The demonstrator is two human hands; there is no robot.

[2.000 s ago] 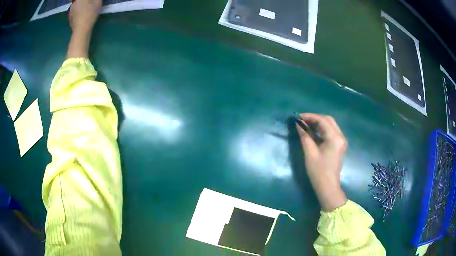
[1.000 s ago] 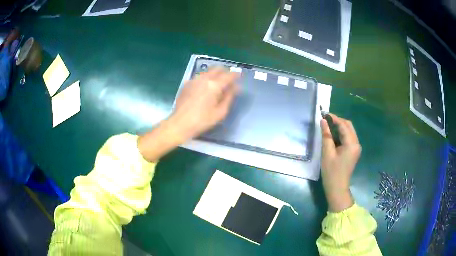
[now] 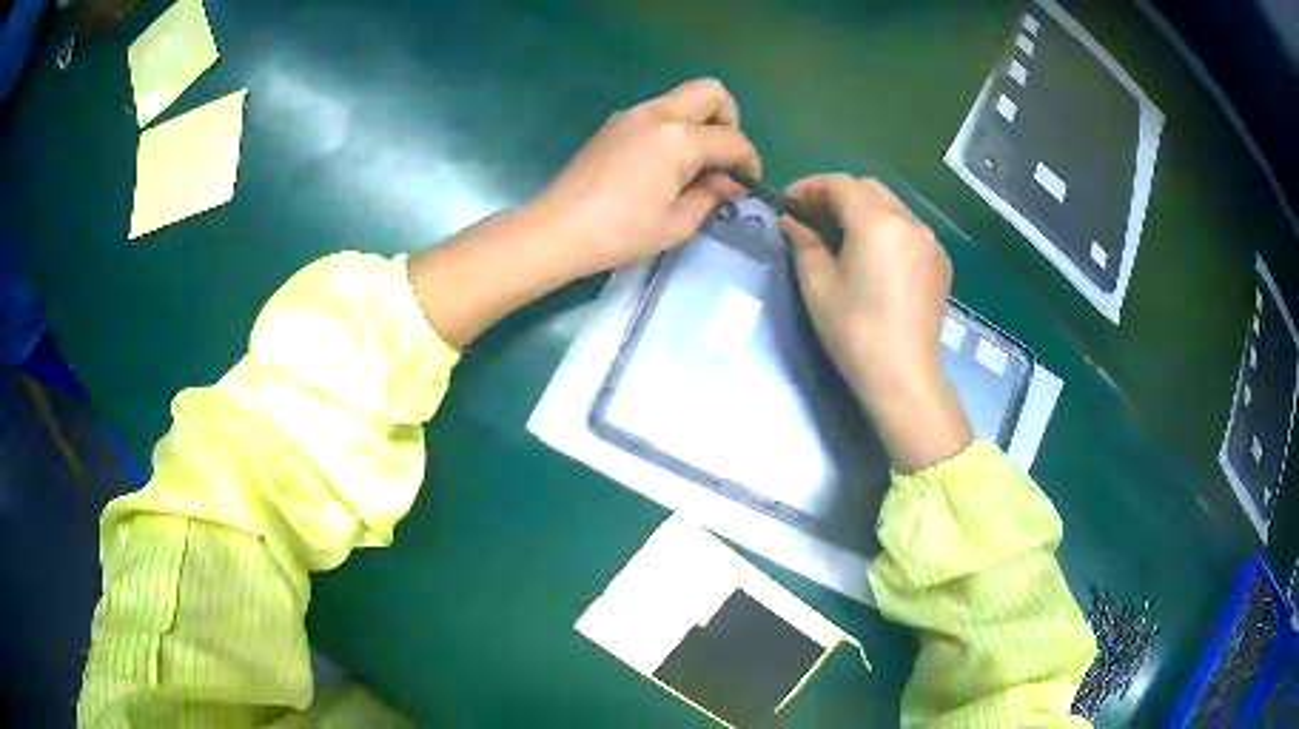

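Observation:
A tablet back cover (image 3: 712, 385) lies tilted on a white backing sheet (image 3: 570, 413) in front of me, glaring white. My left hand (image 3: 663, 171) is at its upper camera corner, fingertips pinched; whether they hold a small piece is hidden. My right hand (image 3: 869, 278) grips the dark tweezers (image 3: 781, 202), their tip reaching my left fingertips above the camera holes. White pads (image 3: 993, 356) show at the cover's right end. A white liner card (image 3: 641, 598) with a black rectangle lies just below the cover.
Other covers lie on sheets at the upper right (image 3: 1061, 150) and right edge (image 3: 1265, 392). A pile of thin slivers (image 3: 1118, 648) and a blue-rimmed tray (image 3: 1215, 641) are at lower right. Two pale-yellow cards (image 3: 188, 164) lie at upper left.
The cover on its sheet has been brought in front of me and is now turned at a slant. Both hands have come together at its camera corner, with the tweezers between them.

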